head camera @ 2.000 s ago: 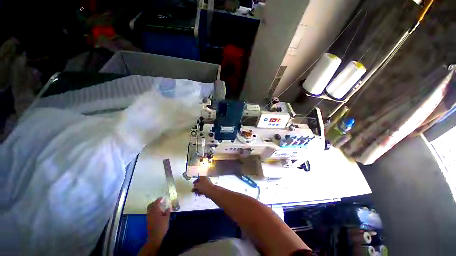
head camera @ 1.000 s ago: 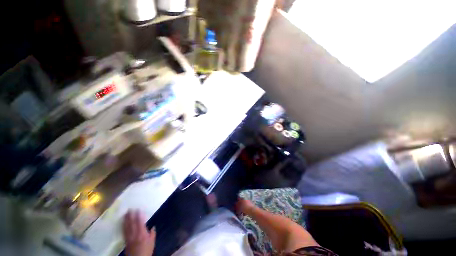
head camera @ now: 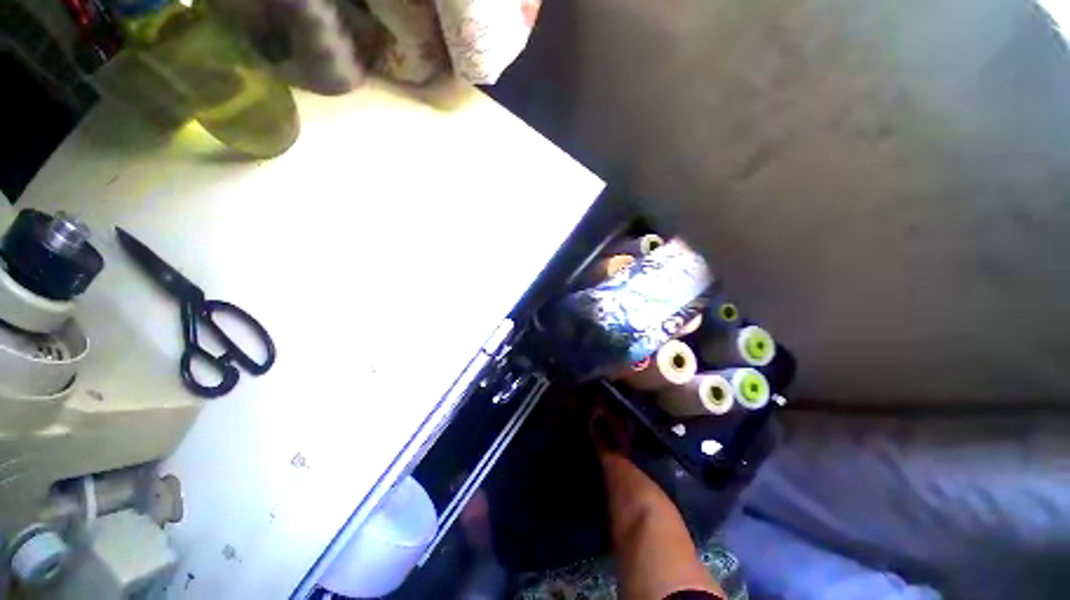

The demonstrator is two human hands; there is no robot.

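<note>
A dark tray beside the table's right edge holds several white and pale thread spools, some with green centres. A crumpled, shiny clear and blue-white wrapper lies over part of it. My right forearm reaches up from the bottom. My right hand is in deep shadow at the tray's near left side, its fingers hidden, and I cannot tell whether it holds anything. My left hand is out of the picture.
Black-handled scissors lie on the white table. A yellow-green bottle stands at the back. Sewing machine parts are at the left. A white rounded container hangs under the table edge. A wall rises behind the tray; pale cloth lies lower right.
The view has swung right and closer to the tray and table end. My right hand has moved from the patterned seat up to the tray. My left hand has left the picture.
</note>
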